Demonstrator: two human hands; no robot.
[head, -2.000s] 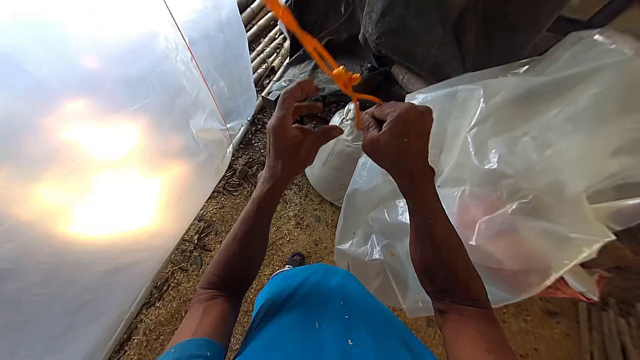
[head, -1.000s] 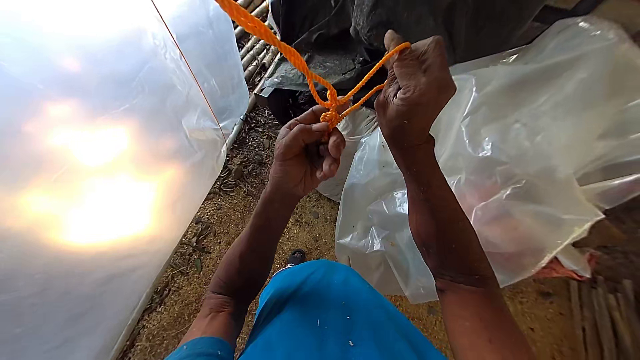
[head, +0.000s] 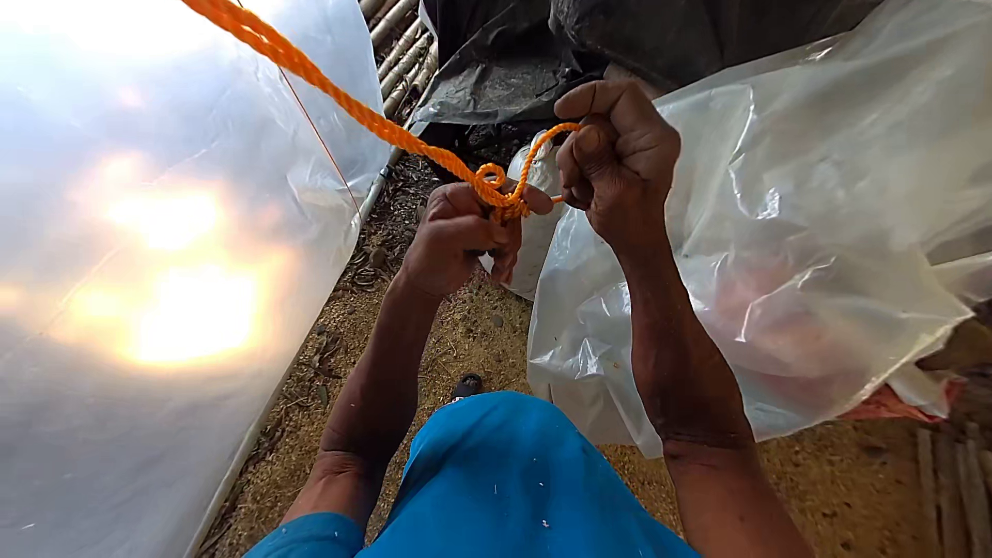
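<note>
A twisted orange rope (head: 349,101) comes down from the upper left to a knot in front of me. My left hand (head: 465,232) holds the rope at this knot, where a small loop sticks up above the fingers. To the right, my right hand (head: 620,155) pinches a thinner orange strand that arcs over from the knot; a second short piece runs low between the two hands. Behind and below the hands stands a tied whitish sack (head: 535,248), partly hidden by them.
Translucent plastic sheeting (head: 101,418) with a bright glare fills the left side, a thin cord in front of it. Clear plastic (head: 837,201) lies at right over something reddish. Black plastic (head: 496,77) and bamboo poles (head: 399,54) are at the top. Wooden sticks (head: 949,488) lie lower right.
Two seconds ago my left hand was open beside the knot; now it grips it. Since one second ago my right hand has come lower, and the strands it holds have shifted.
</note>
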